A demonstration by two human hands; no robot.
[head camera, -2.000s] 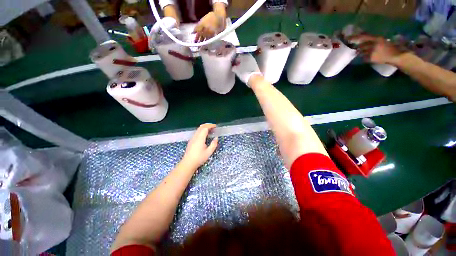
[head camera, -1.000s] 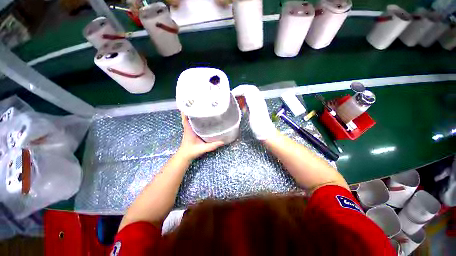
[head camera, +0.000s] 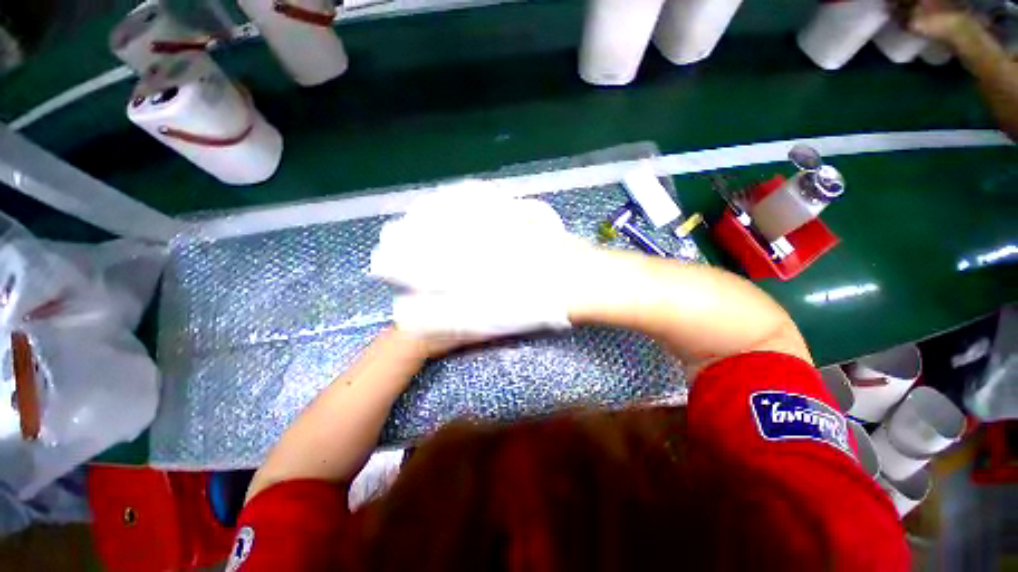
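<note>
A white speaker unit (head camera: 486,311) is over the bubble wrap mat (head camera: 268,291) in front of me, overexposed, its outline merging with my glove. My left hand (head camera: 415,340), bare, is at its lower left side, fingers mostly hidden by the unit. My right hand (head camera: 491,229), in a white glove, lies across the unit's upper part. Its fingers blur into the white surface, and I cannot tell whether it holds a cloth.
Strapped units (head camera: 212,125) stand at upper left, others (head camera: 620,39) at the top. A hammer (head camera: 639,232) and red tray (head camera: 770,251) with a bottle (head camera: 787,207) are at right. Bagged units (head camera: 84,358) are far left, empty housings (head camera: 927,419) low right. Another person's hand (head camera: 943,25) is at upper right.
My right hand reached to the row of units, and one unit came back over the mat. Since then my gloved hand has moved from its right side across it, hiding its end face.
</note>
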